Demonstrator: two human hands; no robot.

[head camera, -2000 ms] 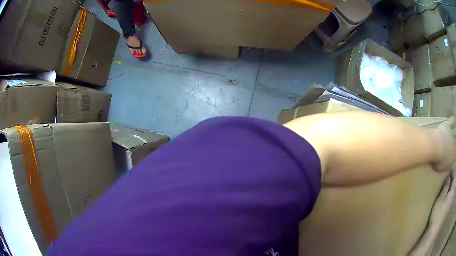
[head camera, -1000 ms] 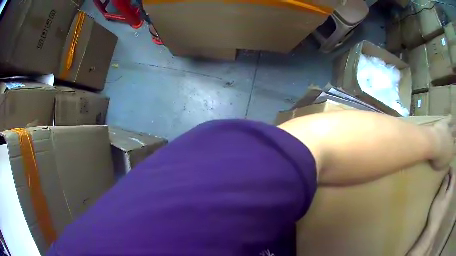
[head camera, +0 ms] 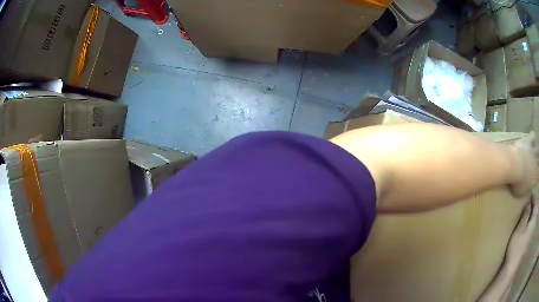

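A large brown carton [head camera: 425,253] with a lengthwise tape band lies under my arms at the lower right. My left arm, in a purple sleeve, reaches across it. My left hand [head camera: 523,166] is at the carton's far part by the right picture edge, its fingers blurred and partly cut off. My right forearm lies along the carton's right side at the lower right. My right hand [head camera: 529,213] is blurred and partly hidden near my left wrist. Whether either hand grips the carton cannot be told.
Cartons with orange tape [head camera: 77,206] stand at left. Another carton [head camera: 266,29] and a beige stool [head camera: 402,23] are at the top. An open carton holds white material [head camera: 449,88]; flat sheets [head camera: 408,109] stand beside it. Grey floor [head camera: 236,100] lies between. Red object [head camera: 151,9] top left.
The person's foot in a sandal at the top left has gone from view, and red items show there. The view has shifted slightly. My arms and the carton under them hold nearly the same place.
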